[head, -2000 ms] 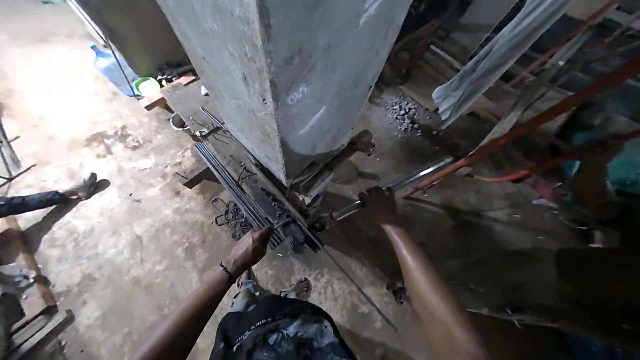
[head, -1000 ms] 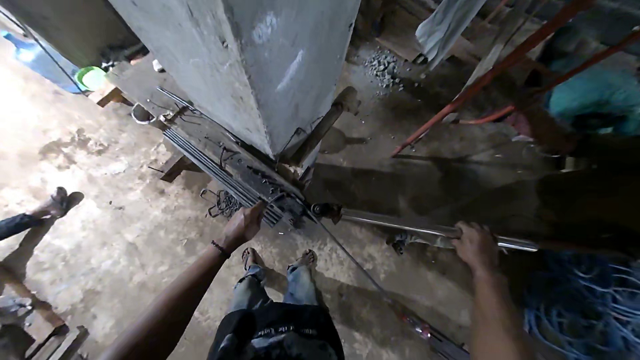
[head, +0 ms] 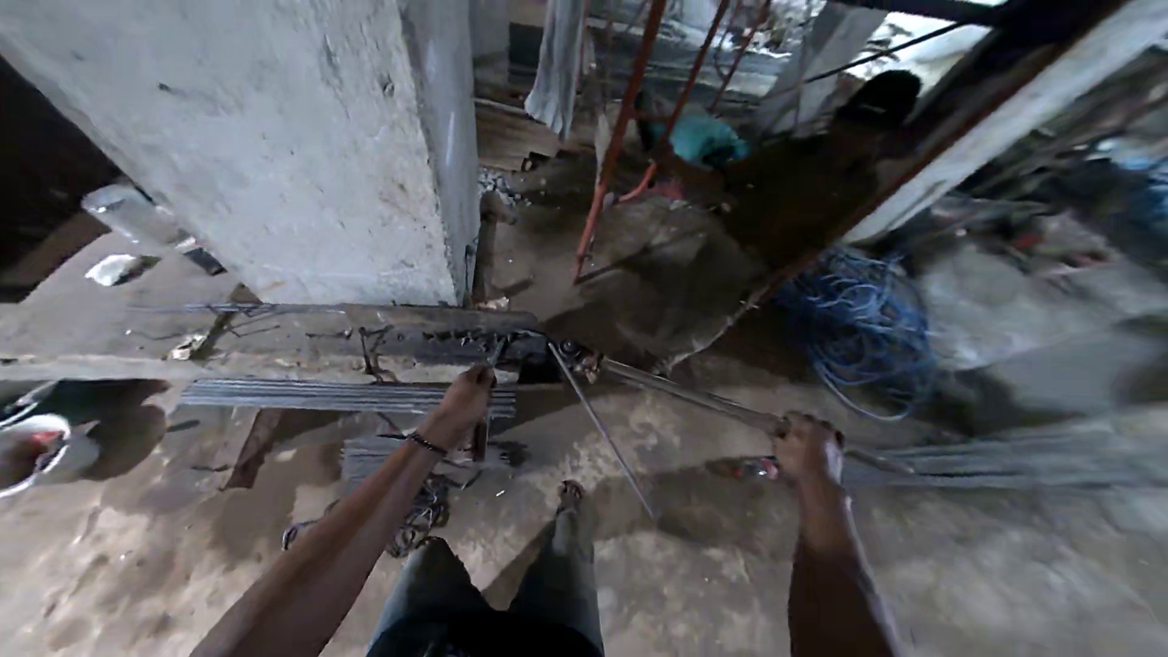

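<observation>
My right hand point(head: 809, 444) grips a long metal pipe handle point(head: 693, 394), which runs left to a pivot at the end of a wooden bench plank point(head: 438, 321). A thin steel rod point(head: 602, 429) slants from that pivot down to the right, over the floor. My left hand point(head: 471, 394), with a dark bracelet at the wrist, is closed at the bench end around what looks like a thin bar; blur and the fingers hide the exact hold. A bundle of straight steel bars point(head: 319, 396) lies along the bench's near side, beside my left hand.
A concrete column point(head: 338, 164) stands behind the bench. Bent wire pieces point(head: 424, 516) lie near my legs. A heap of blue rope or hose point(head: 862, 319) is at right, orange metal struts point(head: 620, 146) stand beyond, and a white bucket point(head: 36, 452) is at far left. Another person point(head: 821, 173) is in shadow behind.
My right hand has swung the pipe handle from beside the column out to the right, then nearer my body. My left hand stays at the bench end. The view has turned right.
</observation>
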